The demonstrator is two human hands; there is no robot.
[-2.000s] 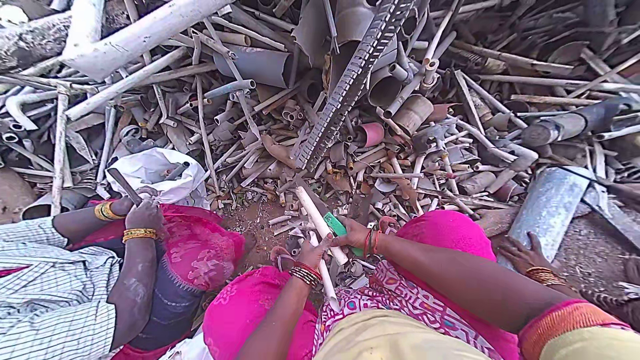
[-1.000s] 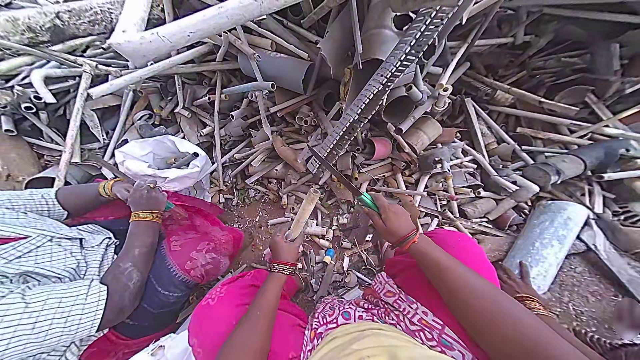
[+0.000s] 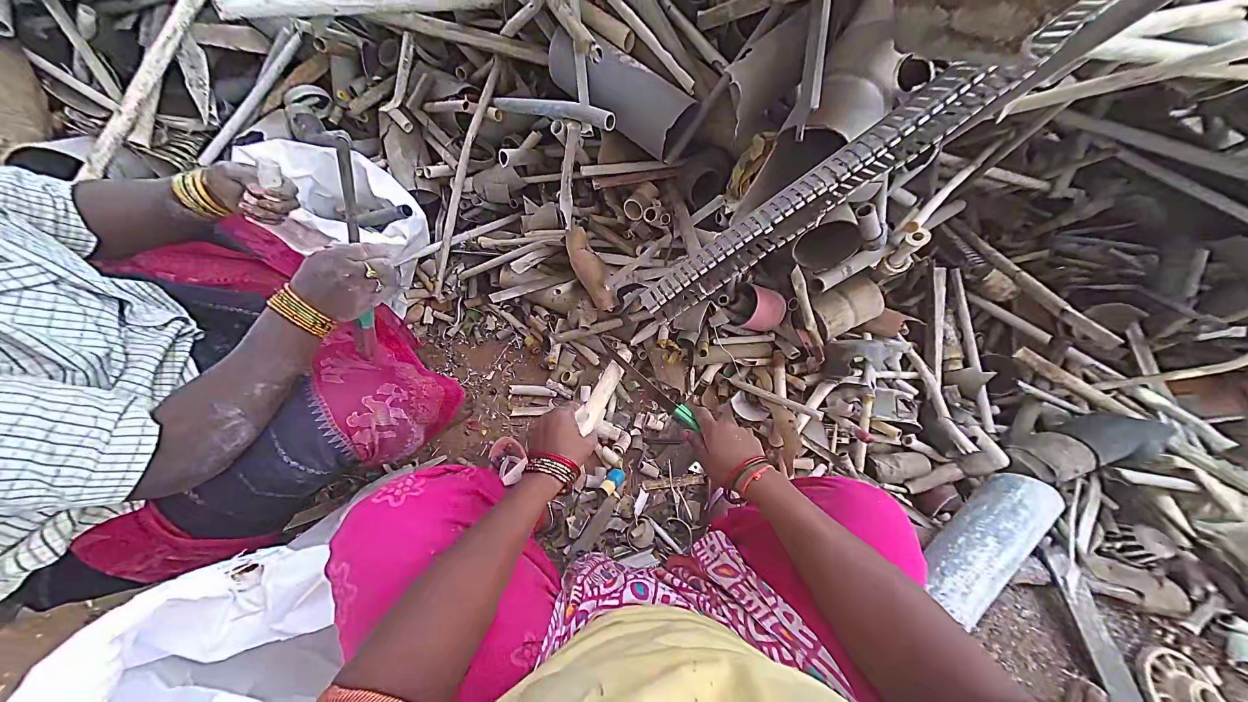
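My left hand [image 3: 563, 436] is closed around the lower end of a cream-coloured plastic pipe piece [image 3: 600, 398], which points up and slightly right. My right hand [image 3: 723, 444] grips the green handle of a knife [image 3: 686, 417]. The knife's dark narrow blade slants up and left from the handle, and its tip lies close to the upper part of the pipe piece; whether they touch I cannot tell. Between and below my hands, small cut pipe pieces and a blue-and-yellow fitting [image 3: 612, 481] lie on the ground.
A person at the left holds a blade in one hand [image 3: 343, 281] and a small pale piece in the other, beside a white sack [image 3: 390, 234]. Scrap plastic pipes are heaped ahead. A long slotted dark strip [image 3: 780, 224] slants across them. A grey pipe [image 3: 994, 546] lies at right.
The longer white pipe held in my left hand two seconds ago is now a shorter piece. My right hand has moved right, away from my left. The neighbouring person's hands have moved apart.
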